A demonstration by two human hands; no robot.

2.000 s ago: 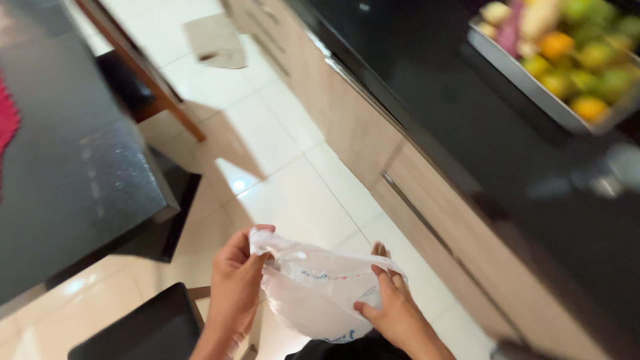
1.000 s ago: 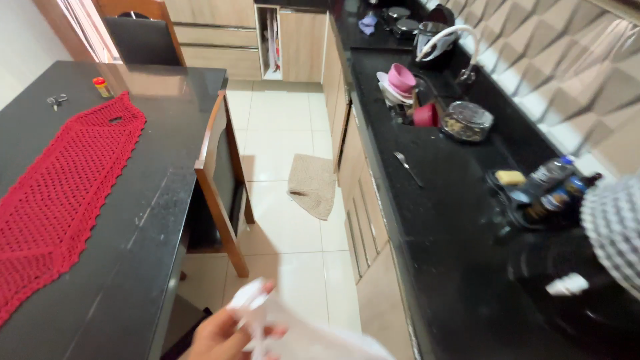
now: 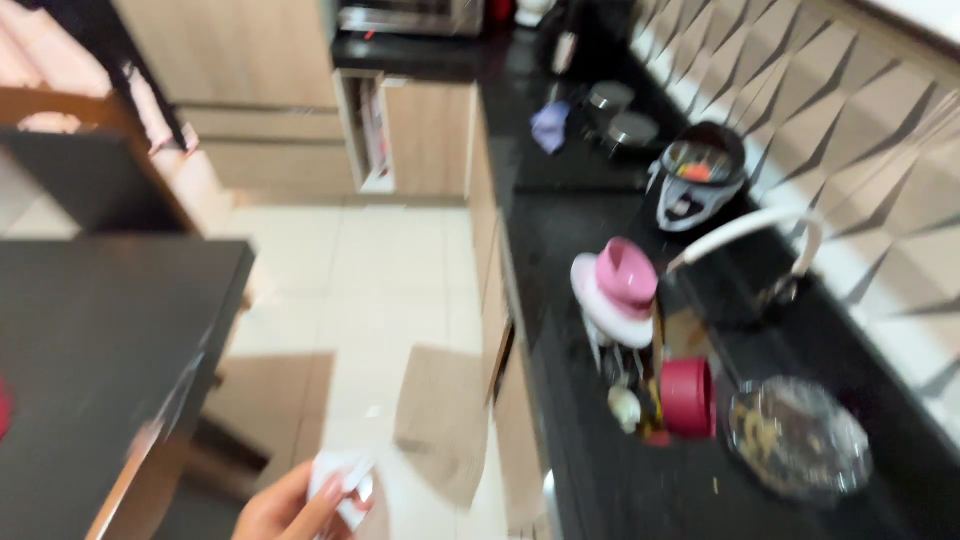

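Note:
My left hand (image 3: 300, 506) is at the bottom of the head view, its fingers closed on a crumpled part of a white plastic bag (image 3: 349, 480). Most of the bag lies below the frame's edge. Beneath the hand is the tiled floor, with the dark table at its left and the black counter at its right. My right hand is out of view.
On the black counter (image 3: 585, 480) stand pink bowls (image 3: 626, 277) on white dishes, a red pot (image 3: 688, 397), a clear glass dish (image 3: 799, 439), a faucet (image 3: 757, 225) and an appliance (image 3: 694, 176). A beige mat (image 3: 442, 420) lies on the floor, left of the cabinets. A dark table (image 3: 112, 322) and chairs stand left.
The view has swung up and along the counter. Two seconds ago both hands held the white bag; now only the left hand shows, still gripping it.

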